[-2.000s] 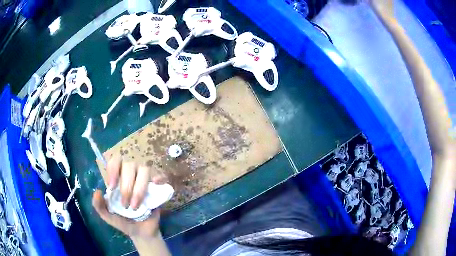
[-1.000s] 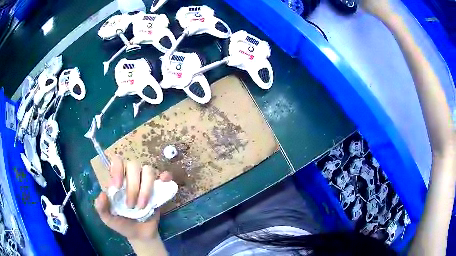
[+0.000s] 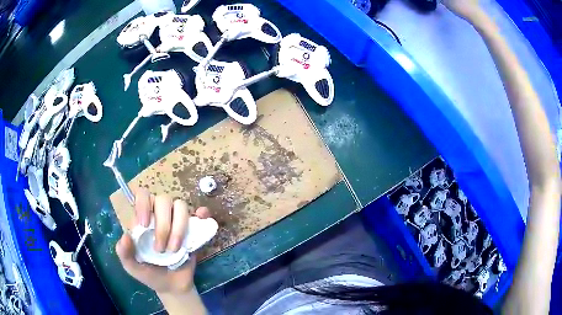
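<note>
My left hand (image 3: 161, 243) holds a white wheel housing (image 3: 200, 232) above the near left corner of the cardboard pad, its plain side up. The housing's thin white arm (image 3: 122, 182) points up and left. A tiny white round bushing (image 3: 207, 184) lies alone on the stained cardboard pad (image 3: 314, 157). My right arm reaches up along the right side into the large blue crate. My right hand (image 3: 463, 6) is at the top edge, small and partly cut off, next to dark wheels; whether it holds anything is not visible.
Several part-assembled units (image 3: 220, 89) with black tyres beneath stand at the back of the green bench (image 3: 394, 141). Loose white housings (image 3: 49, 123) overlap at the left. A blue crate wall (image 3: 431, 104) borders the bench at right. A low right bin holds many small white and black pieces (image 3: 440, 221).
The whole view has shifted slightly left. A dark wheel near my right hand came into view at the top and is now mostly cut off. My left hand keeps its hold on the housing.
</note>
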